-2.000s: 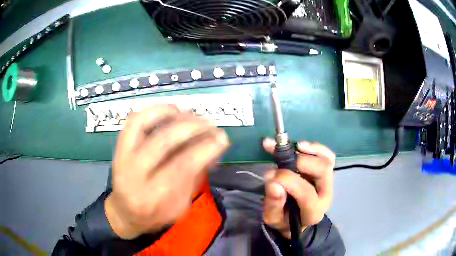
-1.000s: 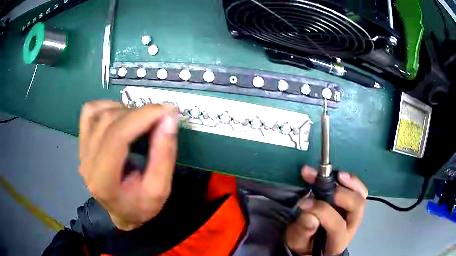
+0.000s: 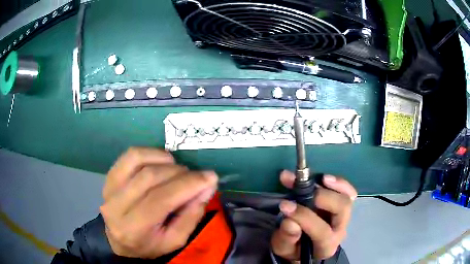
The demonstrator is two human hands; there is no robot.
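Observation:
My right hand (image 3: 314, 216) holds the soldering iron (image 3: 300, 149) by its black grip, barrel pointing up. The tip lies at the lower edge of a disc near the right end of the dark strip (image 3: 265, 94); I cannot tell if they touch. The barrel crosses over the pale strip workpiece (image 3: 263, 139), which lies just below the dark strip, offset to the right, with small greenish-grey joints along it. My left hand (image 3: 154, 201), slightly blurred, is left of the iron and below the workpiece. Its thumb and finger pinch thin solder wire (image 3: 229, 178), a faint streak.
The solder spool (image 3: 20, 75) and tweezers (image 3: 77, 77) are left. Two loose discs (image 3: 116, 65) lie above the dark strip. The fume fan (image 3: 263, 36) and a black pen (image 3: 330, 73) are at the back. The yellow sponge tray (image 3: 401, 121) is right, near the black cord (image 3: 397, 202).
The view has shifted and turned. The pale workpiece has moved right relative to the dark strip. My left hand has moved off the workpiece, towards me. The iron's tip remains near the strip's right end.

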